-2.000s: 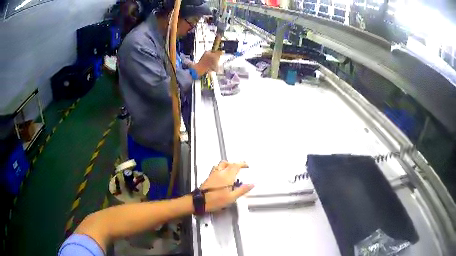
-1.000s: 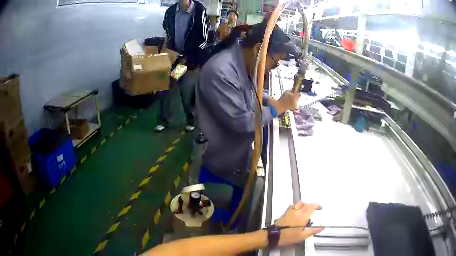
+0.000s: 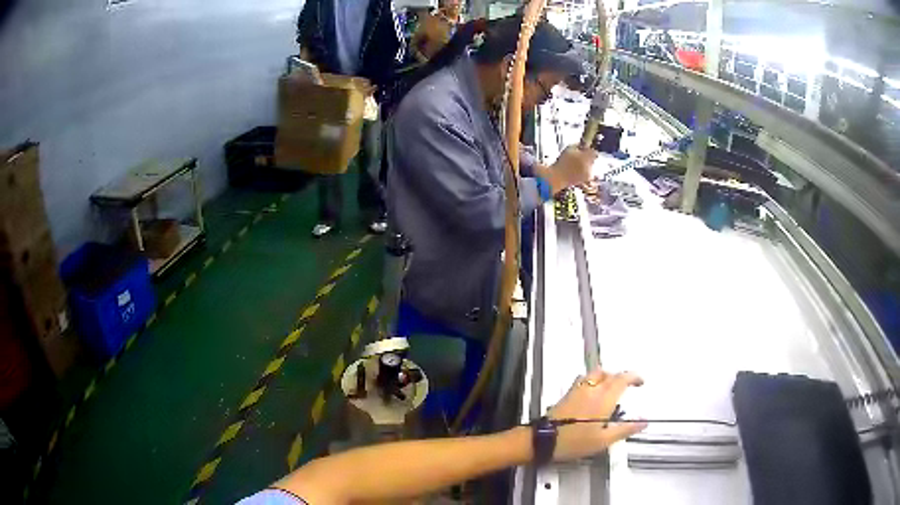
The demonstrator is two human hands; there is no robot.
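My left hand reaches in from the bottom, over the rails at the front edge of the white bench. Its fingers are apart, and no held thing can be made out. A dark wrist strap is around the wrist, and a thin dark cord runs right from it. The black tray lies on the bench at the lower right. My right hand is not in view.
A worker in grey works at the rails ahead. A hose hangs beside them. A round-topped tank stands by the bench. Another person carries a cardboard box. A blue bin and small cart are left.
The view has turned left, so the hand, bench and tray appear further right. The person with the box has come into view, and the box has moved right.
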